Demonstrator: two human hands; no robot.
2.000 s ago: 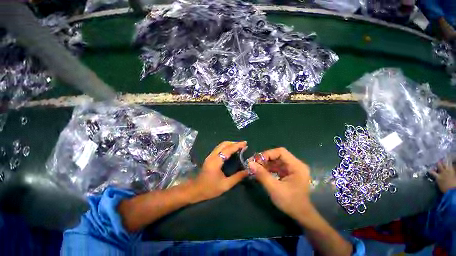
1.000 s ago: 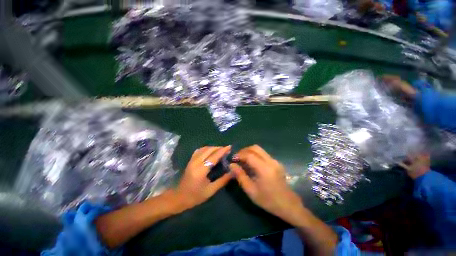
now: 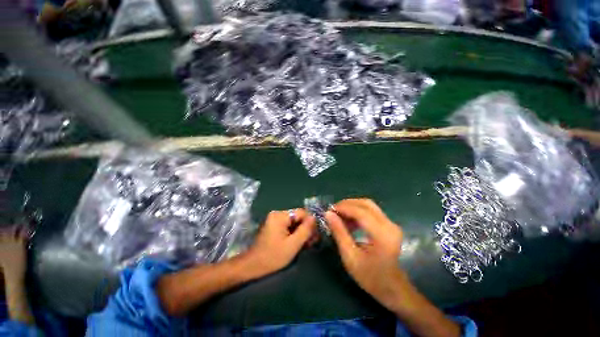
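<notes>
My left hand (image 3: 284, 237), with a finger ring on it, and my right hand (image 3: 368, 238) meet over the green bench. Between their fingertips they pinch a small glossy clear bag (image 3: 320, 212) with something greyish; its contents are too small to tell. A pile of loose silver rings (image 3: 475, 224) lies to the right of my right hand. A large clear bag of dark and silver parts (image 3: 171, 207) lies to the left, beyond my left forearm.
A big heap of small glinting bags (image 3: 289, 79) lies beyond the pale seam strip (image 3: 421, 133). A milky clear bag (image 3: 536, 171) is behind the rings. A grey post (image 3: 85, 92) crosses the upper left. Another person's hand (image 3: 13, 253) is at the left edge.
The small bag now shows between my fingertips, where a dark piece showed one second ago. The other person's hands near the milky bag are gone; a hand now shows at the left edge.
</notes>
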